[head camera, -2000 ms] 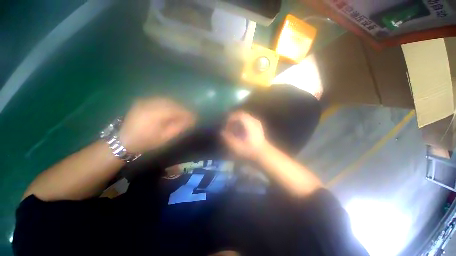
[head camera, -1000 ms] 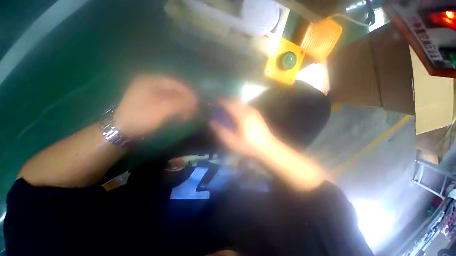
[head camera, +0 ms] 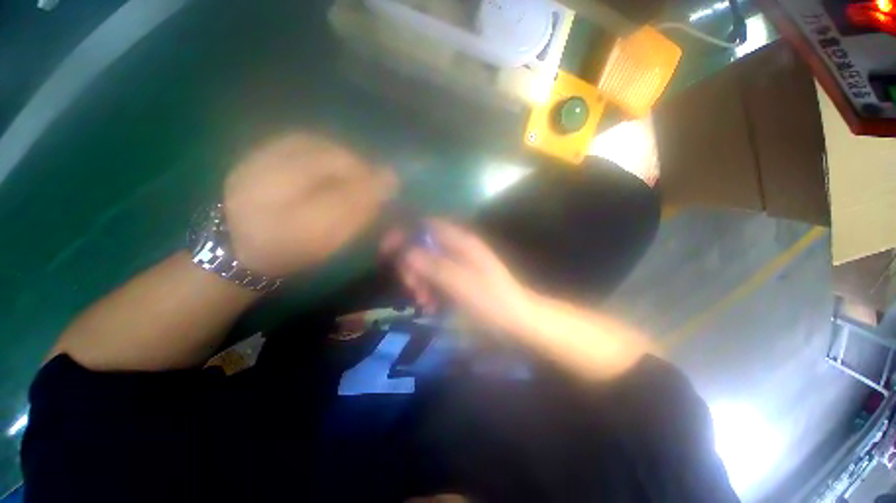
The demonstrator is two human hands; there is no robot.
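Observation:
My left hand [head camera: 307,204], bare and with a metal watch at the wrist, is raised in front of my dark shirt, left of the middle. It is blurred and its fingers are curled; whether it holds anything cannot be told. My right hand [head camera: 454,270] is just right of and below it, its fingertips close to the left hand's. It is curled around a small dark blue item [head camera: 424,239], mostly hidden by the fingers and blurred.
A yellow box with a green button [head camera: 572,115] and an orange-yellow box [head camera: 640,71] stand beyond my right hand. A pale fixture [head camera: 442,37] is at the top. The green surface [head camera: 118,187] is left, a carton [head camera: 712,142] right, a machine panel [head camera: 843,59] top right.
My right hand has moved left and slightly down, closer to my left hand. The view has shifted, so the button box, fixture and panel sit differently, and red lit digits now show.

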